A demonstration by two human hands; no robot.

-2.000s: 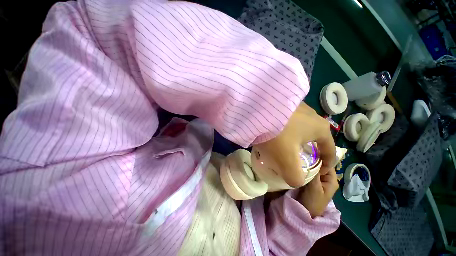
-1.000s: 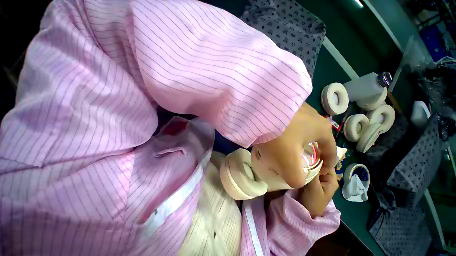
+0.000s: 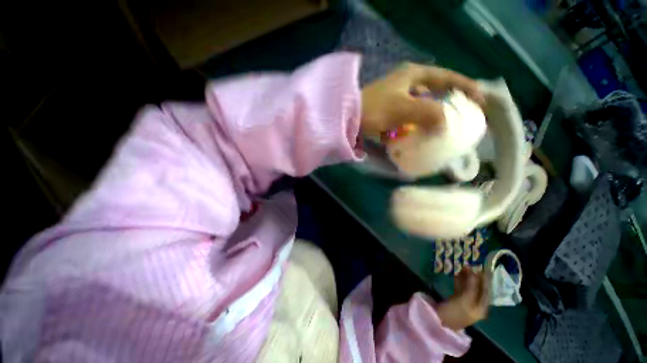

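The cream-white headphones are blurred. Their band curves at the right, one cup hangs free, and small pink-orange light shows by the held cup. My left hand, the upper one, grips the other cup above the bench. My right hand, the lower one, is at the bench edge beside the blue sticker sheet with gold-tan shapes and a thin white ring. Its fingers are bent and blurred; whether they hold anything cannot be told. A crumpled white cloth lies at the ring.
Loose cream ear pads lie beyond the headphones, partly hidden. Patterned grey bags and shiny crumpled plastic are at the right. A brown carton is at the top left.
My left hand has carried the headphones up and away from my body, over the bench. My right hand has come off them and moved down, and the sticker sheet is more exposed.
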